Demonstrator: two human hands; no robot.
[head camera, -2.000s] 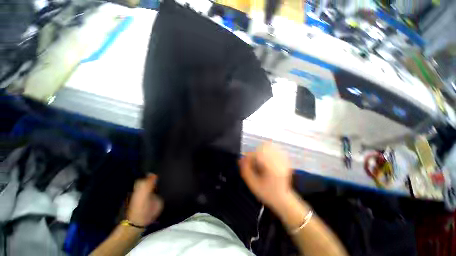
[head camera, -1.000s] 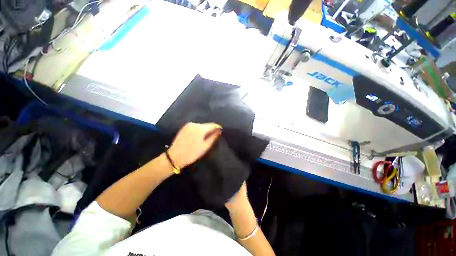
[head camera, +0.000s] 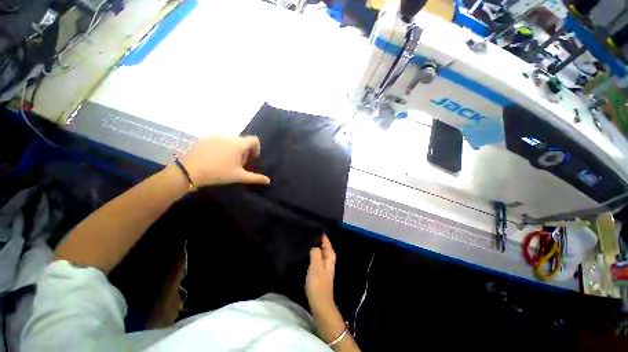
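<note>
A black garment piece (head camera: 299, 161) lies partly on the white table, left of and below the needle area, and hangs over the front edge toward the lap. My left hand (head camera: 220, 161) lies at the cloth's left side, thumb and fingers apart. My right hand (head camera: 321, 271) is below the table edge at the cloth's hanging part, its fingertips against or behind the dark cloth; its grip is hard to tell. The white sewing machine (head camera: 413, 93) stands behind, its needle area brightly lit.
A black phone (head camera: 445, 146) lies on the machine bed. Dark snips (head camera: 500, 225) and red and yellow scissors (head camera: 544, 254) lie at the right. A printed ruler strip (head camera: 420, 220) runs along the front edge. Grey garment pieces (head camera: 27, 240) are heaped at the left. White threads hang below the table.
My left hand has moved left off the gathered cloth and its fingers have opened. The cloth now lies flatter over the edge. My right hand is more visible, slightly higher beside the hanging part.
</note>
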